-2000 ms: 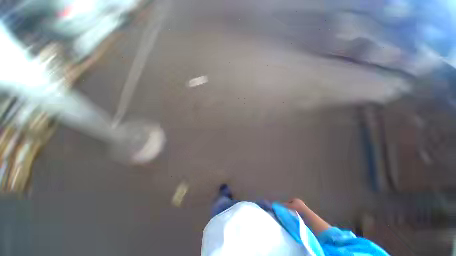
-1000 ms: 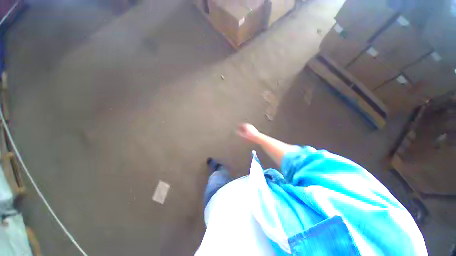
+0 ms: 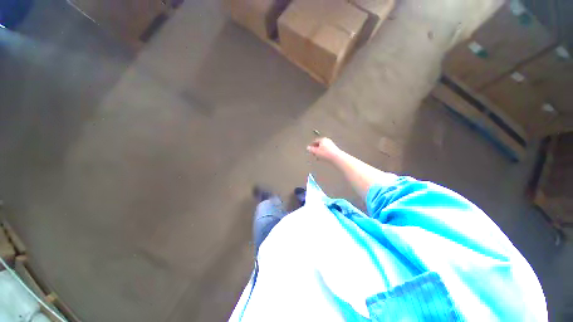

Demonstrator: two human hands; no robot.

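Note:
My right hand (image 3: 323,149) is out in front of my body at the end of a bare forearm, over the floor. It is small and slightly blurred, its fingers loosely bent, and nothing shows in it. My left hand is not in view. A large brown carton (image 3: 317,38) stands at the top centre, beyond my right hand and not touched by it. More cartons (image 3: 254,14) stand against it.
At the right, brown cartons (image 3: 518,78) with small white labels stand on a pallet (image 3: 468,113). An open brown box (image 3: 562,173) is at the right edge. Wooden slats and pale wrapped goods (image 3: 16,299) lie at the lower left. Grey-brown floor (image 3: 169,163) runs between them.
The view has steadied and shifted forward; more of the cartons at the top shows. My right arm has come up and forward from beside my body. The paper scrap on the floor has left view.

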